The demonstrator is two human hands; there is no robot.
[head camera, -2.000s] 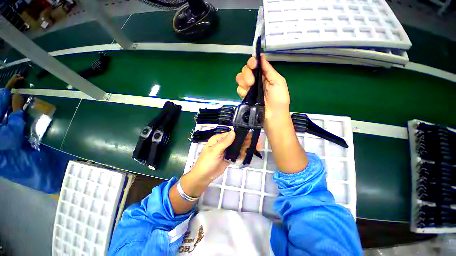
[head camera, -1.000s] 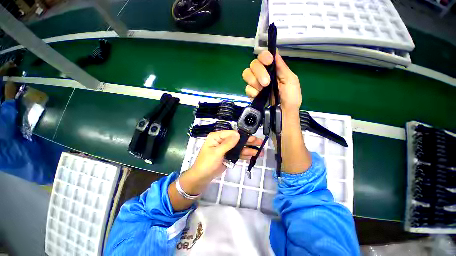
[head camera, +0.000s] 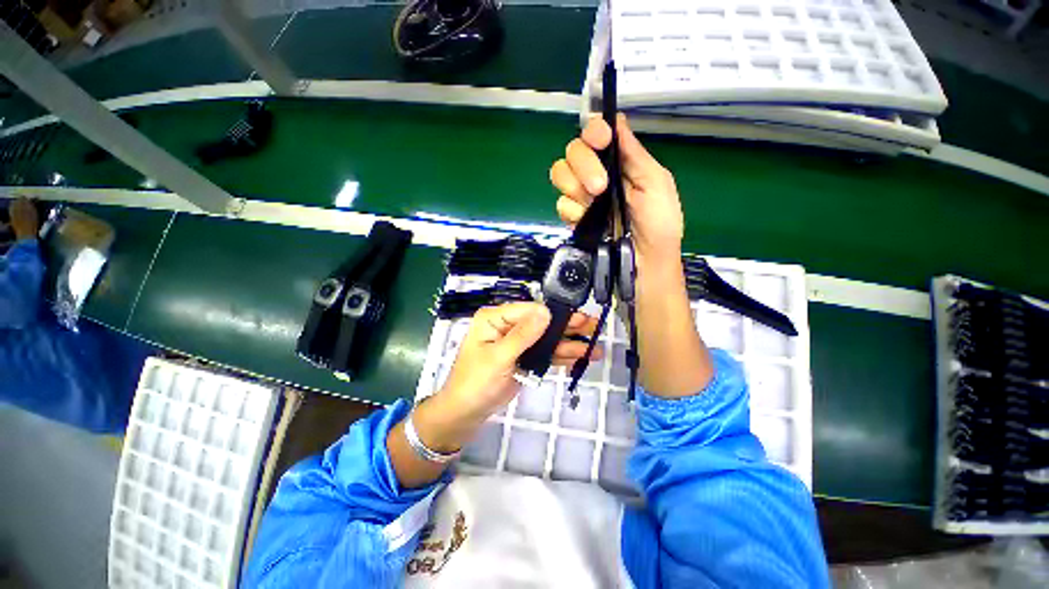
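A bunch of watches (head camera: 571, 276) is held upright above the compartment tray, one case turned so its back with the round sensor shows. My right hand (head camera: 630, 190) grips the upper straps. My left hand (head camera: 504, 351) pinches the lower strap of the turned watch, its other fingers behind the straps. Other lower straps hang free. The white compartment tray (head camera: 552, 451) lies under my hands, with rows of black watches (head camera: 489, 259) along its far edge, partly hidden by my hands and the held bunch.
Set-aside watches (head camera: 354, 299) lie on the green ledge left of the tray. A filled tray (head camera: 1001, 403) is at right, a spare tray (head camera: 190, 477) low at left. Empty trays (head camera: 765, 58) are stacked beyond the conveyor belt (head camera: 460, 173). Another worker's blue sleeve (head camera: 23, 282) shows at far left.
Two seconds ago the held cases were close together above the tray. Since then one has turned out from the others and the straps have spread. Over the last second the bunch has shifted only slightly.
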